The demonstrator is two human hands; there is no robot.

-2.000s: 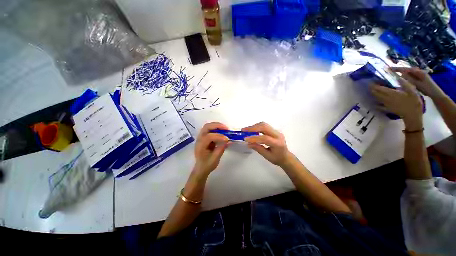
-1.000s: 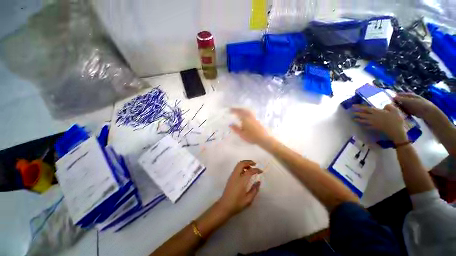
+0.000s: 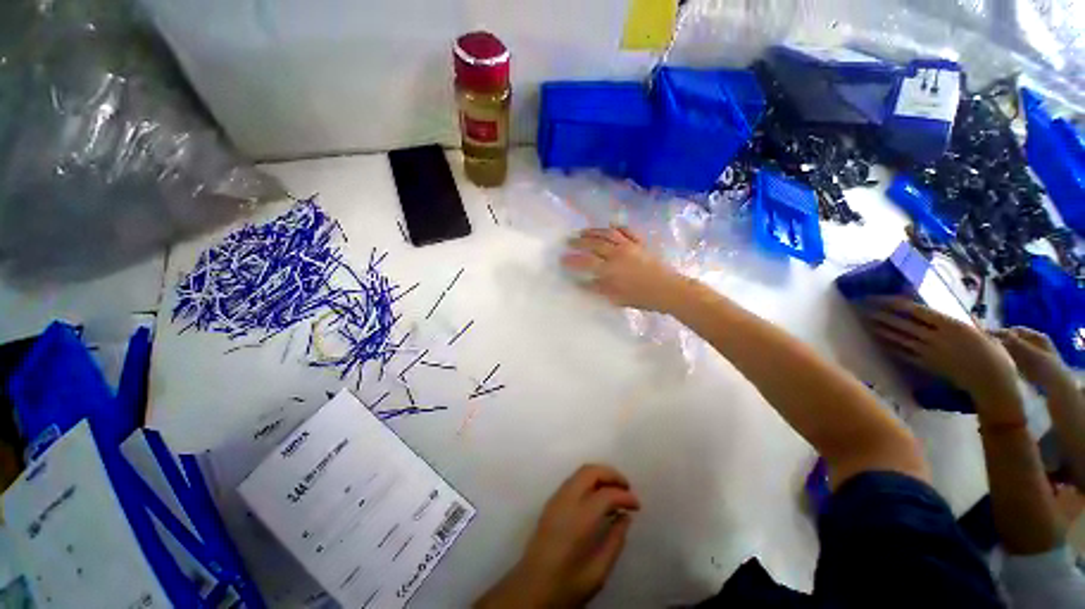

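Note:
My right hand (image 3: 613, 268) reaches out over the near left edge of the heap of small clear plastic pieces (image 3: 702, 244), fingers bent down. Whether it pinches a piece cannot be seen. My left hand (image 3: 577, 535) rests low at the front with thumb and fingers curled together; a small clear piece in it cannot be made out. A white retail box (image 3: 357, 506) with blue edges lies printed back up at the lower left. Beside it, more boxes (image 3: 77, 529) lean in a fanned stack, cut off by the frame's edge.
Thin blue and white slivers (image 3: 268, 274) lie left of a black phone (image 3: 430, 195). A red-lidded bottle (image 3: 483, 113), blue trays (image 3: 595, 125) and black cables (image 3: 999, 179) stand or lie behind. A crumpled bag (image 3: 101, 155) is back left. Another person's hands (image 3: 946, 345) hold a box at right.
Both hands held a blue-edged box two seconds ago; it is out of them now. My right hand has moved forward to the clear heap. My left stays near the front. The view has shifted.

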